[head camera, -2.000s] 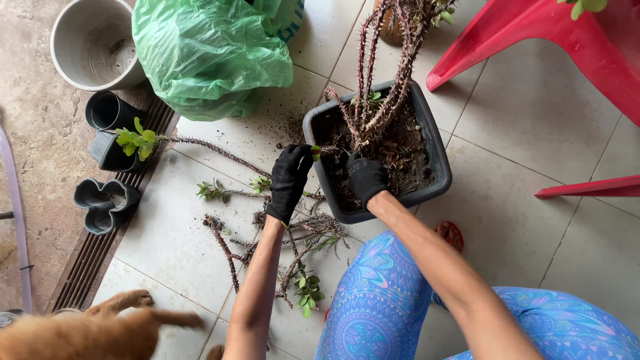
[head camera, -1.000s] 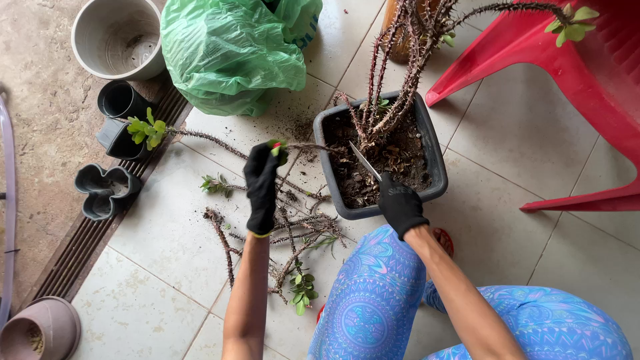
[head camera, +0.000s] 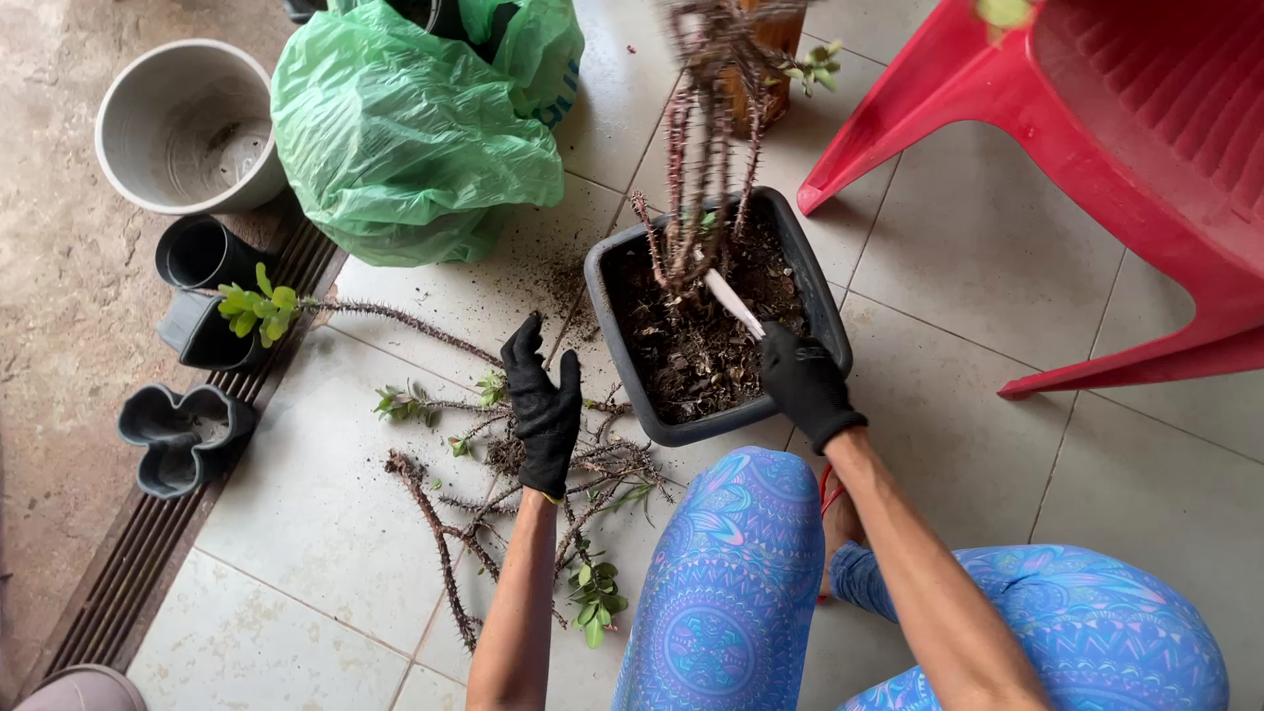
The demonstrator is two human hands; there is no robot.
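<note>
My right hand, in a black glove, is closed on a knife whose pale blade points up and left to the base of a thorny plant. That plant stands in a square dark plastic pot with brown soil and dry bits. Its upper stems are blurred. My left hand, also gloved in black, is raised left of the pot with its fingers apart and nothing in them. Below and around it, cut thorny stems lie on the tiles, one long stem ending in green leaves.
A green plastic bag and a round grey pot stand at upper left. Small black pots and a three-lobed pot sit by a floor drain grate. A red plastic chair is at right, a wooden block behind the pot.
My left hand, which held a small green-and-red piece a second ago, is now empty and spread. The knife has moved in against the stem bases. The plant's tops have shifted and blur.
</note>
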